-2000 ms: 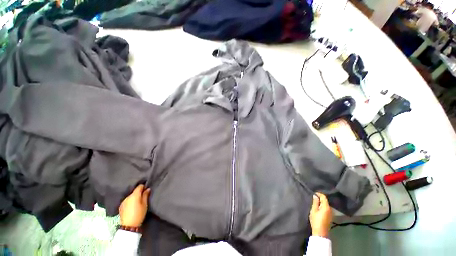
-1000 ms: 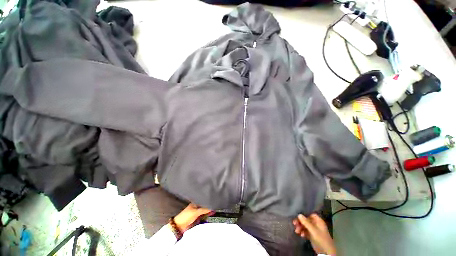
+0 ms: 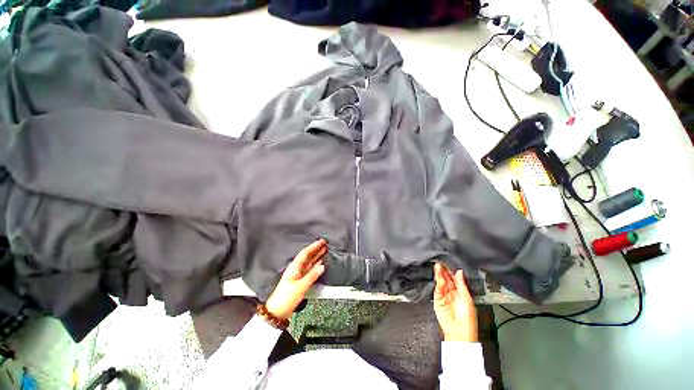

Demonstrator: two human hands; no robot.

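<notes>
A grey zip jacket (image 3: 304,190) lies front up before me, its hood end at the far side. The pale front zipper (image 3: 358,206) runs down its middle. The hem (image 3: 346,268) is bunched up on the table edge. My left hand (image 3: 298,280) is at the hem's left part, palm turned inward, fingers apart. My right hand (image 3: 454,301) is at the hem's right part, fingers apart and pointing away from me. One sleeve (image 3: 122,164) stretches left over the pile; the other (image 3: 487,209) slants to the right.
A grey garment pile (image 3: 68,68) is at left. At right are a black hair dryer (image 3: 519,141), a white and black tool (image 3: 609,137), an orange pen-like item (image 3: 520,198), thread spools (image 3: 615,243), a power strip (image 3: 511,67) and looping cords. Dark garments (image 3: 365,11) lie at the far edge.
The jacket's hem has moved away from me, from over my lap onto the table edge, and is now folded and bunched. Both hands have moved forward, their fingers now spread.
</notes>
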